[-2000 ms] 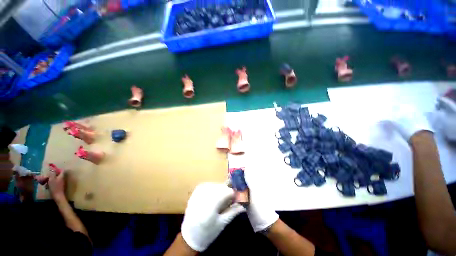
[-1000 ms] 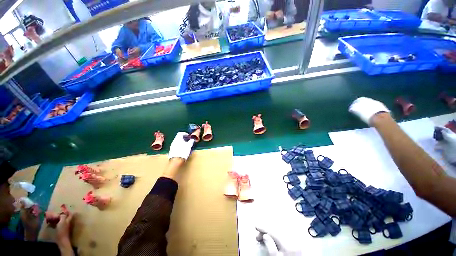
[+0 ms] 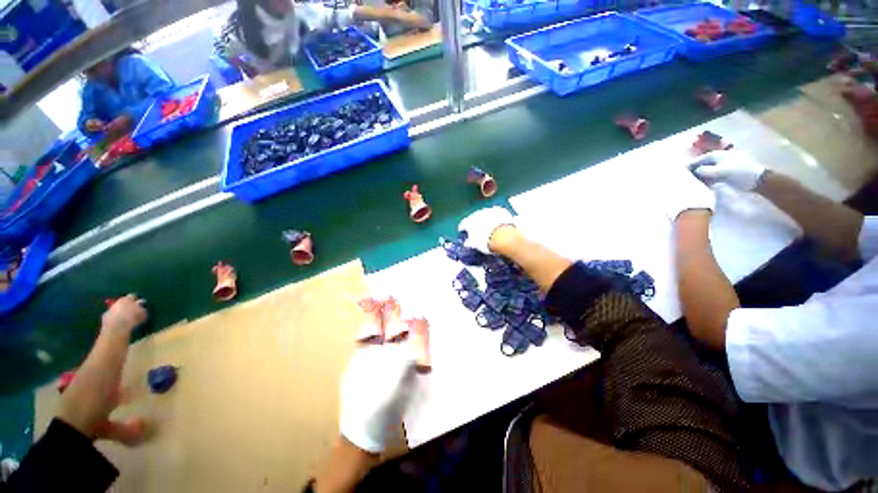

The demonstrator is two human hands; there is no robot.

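Note:
My gloved left hand [image 3: 374, 395] is at the front edge of the work sheets, with its fingers on a pink body piece [image 3: 420, 345]. Two more red-topped body pieces [image 3: 382, 321] stand just beyond it, where cardboard and white sheet meet. My gloved right hand [image 3: 488, 229] reaches over the far left end of the heap of dark looped parts [image 3: 505, 298]; its fingertips are blurred, and I cannot tell whether it holds one. My right forearm hides part of the heap.
The green belt [image 3: 366, 231] carries spaced body pieces, some with dark parts [image 3: 300, 247]. A blue bin of dark parts [image 3: 318, 135] stands beyond. A neighbour's hand [image 3: 125, 313] is at left near a lone dark part [image 3: 162, 377]; another neighbour's gloved hands [image 3: 727, 171] are at right.
My left hand has come back from the belt to the body pieces. My right hand has moved from the near edge to the heap's far end. The view has swung right.

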